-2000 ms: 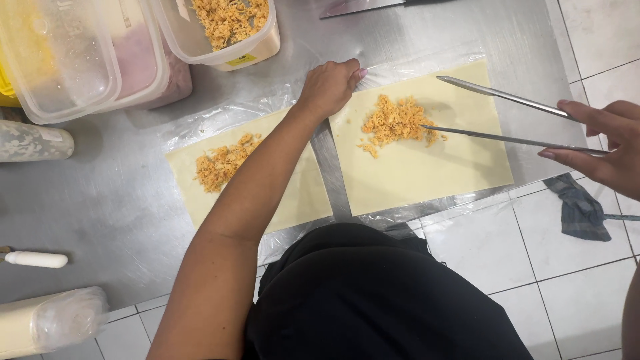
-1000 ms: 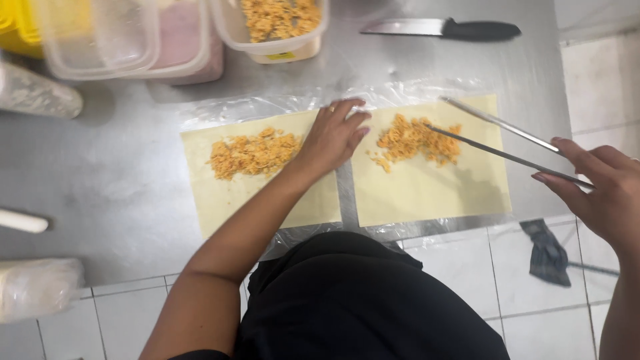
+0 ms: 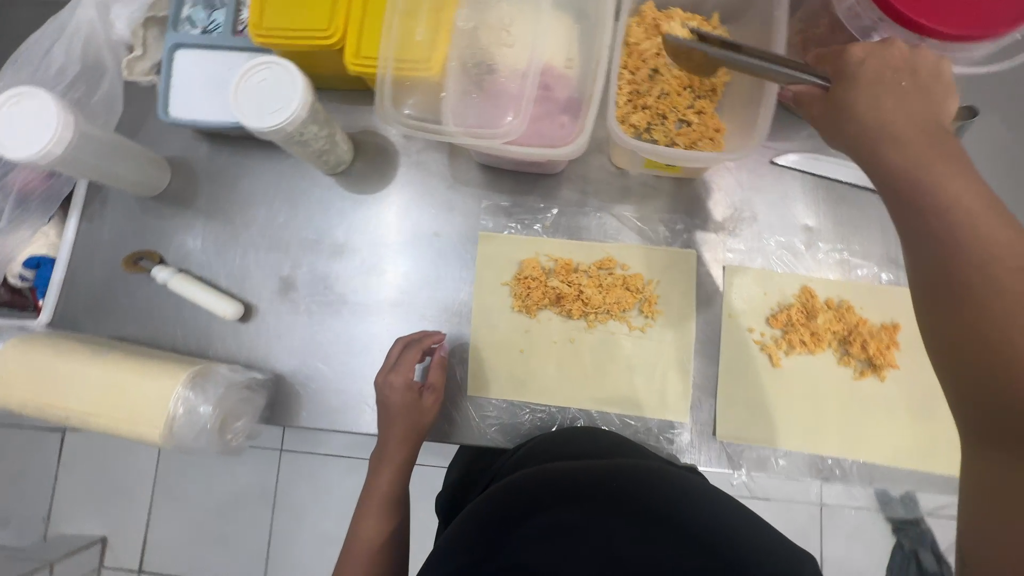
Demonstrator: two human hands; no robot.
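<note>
My right hand [image 3: 880, 104] holds metal tongs [image 3: 752, 60], whose tips are at the shredded orange filling [image 3: 668, 88] in a clear plastic tub [image 3: 672, 156]. My left hand [image 3: 412, 384] rests by the table's front edge, fingers curled, thumb near the index finger, nothing seen in it. To its right lies a pale dough sheet [image 3: 580, 368] on plastic wrap, with a band of shredded filling [image 3: 584, 292] across its upper half. A second dough sheet [image 3: 784, 408] lies farther right, bearing another heap of filling [image 3: 836, 332]; my right forearm covers part of this sheet.
A knife blade [image 3: 824, 168] lies beyond the sheets, partly hidden by my arm. Along the back stand a lidded tub [image 3: 528, 148], yellow-lidded containers [image 3: 304, 24] and shaker jars [image 3: 292, 112]. At left are a white-handled cutter [image 3: 200, 292] and a plastic-wrapped dough roll [image 3: 96, 384].
My right hand has taken the tongs from the right sheet's filling to the tub. My left hand has moved away from between the sheets to the left of them. The view has shifted left.
</note>
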